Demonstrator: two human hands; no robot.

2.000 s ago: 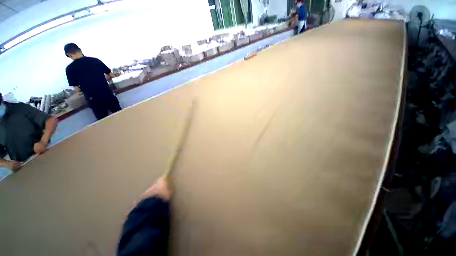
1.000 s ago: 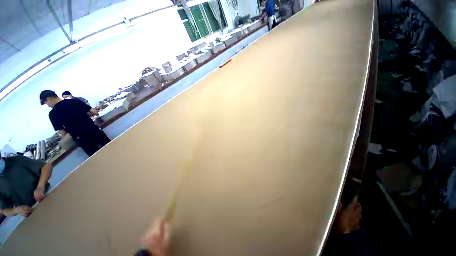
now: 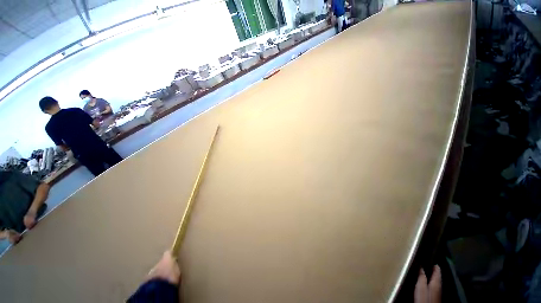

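Note:
A wide tan fabric ply (image 3: 308, 160) lies flat before me, with a pale selvedge (image 3: 428, 208) along its right side. My left hand (image 3: 164, 269), at bottom left of centre, is closed around the near end of a thin yellowish smoothing stick (image 3: 194, 192). The stick lies over the cloth, pointing away and slightly right. My right hand (image 3: 428, 287) is at the bottom edge, just outside the selvedge. Only a couple of its fingers show and the rest is cut off or dark; I cannot tell whether it holds anything.
A person's arm (image 3: 37, 204) reaches the cloth's far edge at left. A person in black (image 3: 77, 133) and a masked person (image 3: 96, 106) stand by a bench with stacked pieces (image 3: 184, 83). A small red object (image 3: 271, 74) lies at the far edge. Dark scraps (image 3: 522, 177) fill the right side.
The view has shifted. The stick swept over the cloth and now shows sharply. My right hand came into view at the right edge, and now sits lower in the picture.

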